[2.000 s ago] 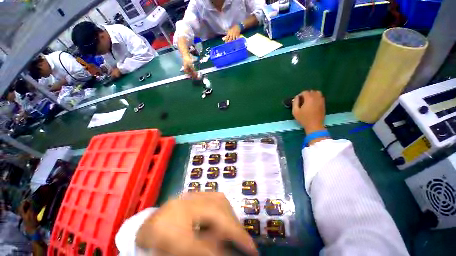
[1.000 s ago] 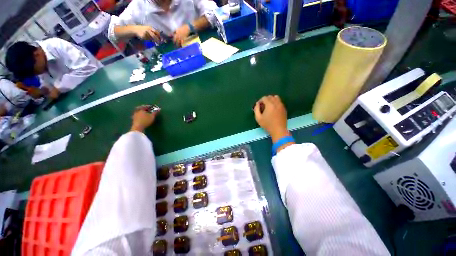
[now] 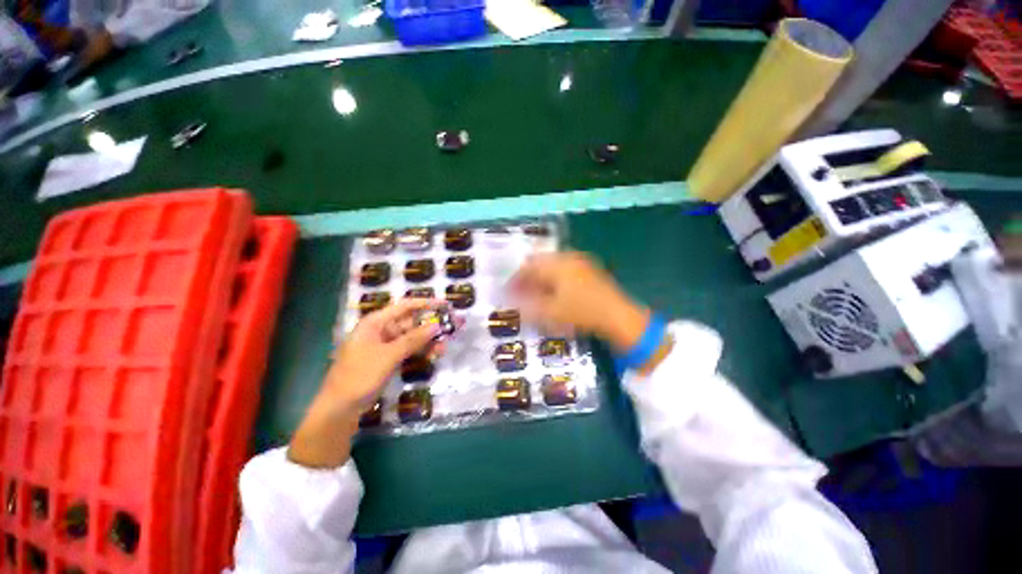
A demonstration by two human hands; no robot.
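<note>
The clear blister tray point(image 3: 465, 398) lies flat in front of me, with small black watch housings in many of its pockets, such as this housing point(image 3: 512, 392). My left hand point(image 3: 375, 353) is over the tray's left part and holds a small unit point(image 3: 439, 322) between thumb and fingers. My right hand point(image 3: 569, 294) is over the tray's upper right part and blurred. Whether it holds something cannot be told. A blue wrist band point(image 3: 642, 340) is on my right wrist.
Red stacked trays point(image 3: 112, 325) stand at left. The green conveyor point(image 3: 370, 146) beyond carries scattered units and a paper sheet point(image 3: 92, 168). A yellow roll point(image 3: 768, 112), tape dispenser point(image 3: 835, 202) and fan-fitted box point(image 3: 869, 303) stand at right. Another person's sleeve point(image 3: 992, 336) shows at the right edge.
The view has tipped down. My left hand has come back from the belt to above the tray with a unit. My right hand has left the belt for the tray; a dark unit lies there.
</note>
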